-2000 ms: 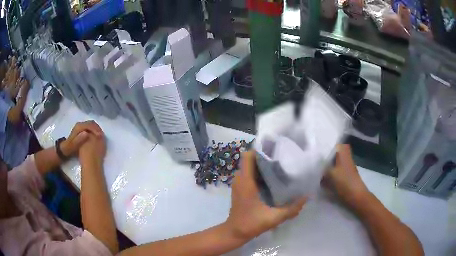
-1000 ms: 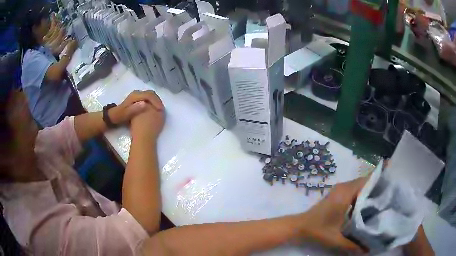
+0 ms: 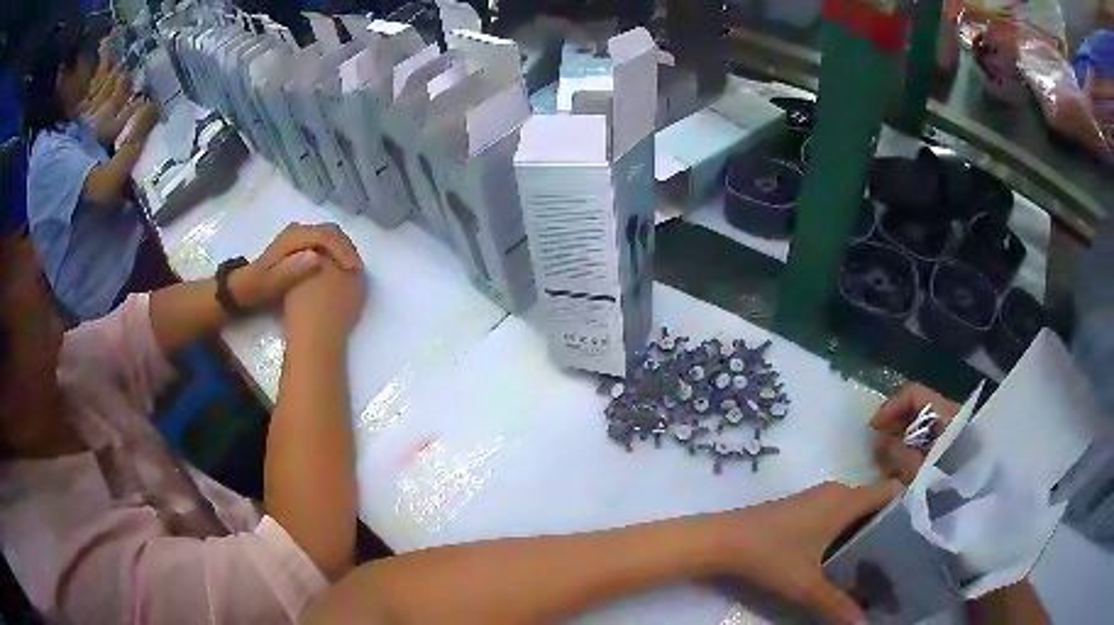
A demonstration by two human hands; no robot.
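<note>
My left hand point(image 3: 788, 543) grips the side of an open retail box point(image 3: 898, 568) at the lower right. Its white flaps stand up and crumpled white wrap shows in its top. My right hand point(image 3: 895, 430) is just beyond the box, partly hidden by it, with a small white looped cable point(image 3: 924, 426) in its fingers. A pile of small dark branched accessories with pale round centres point(image 3: 702, 391) lies on the table, left of my right hand.
An upright carton point(image 3: 568, 244) stands behind the pile, with a row of open cartons point(image 3: 379, 153) running back left. Another person's clasped hands point(image 3: 305, 263) rest on the table. A green post point(image 3: 831, 183) and black cup-like parts point(image 3: 873, 278) are behind.
The box has moved right and down from its earlier central place. My right hand has come into view beyond it, now with the white cable. The view has swung left.
</note>
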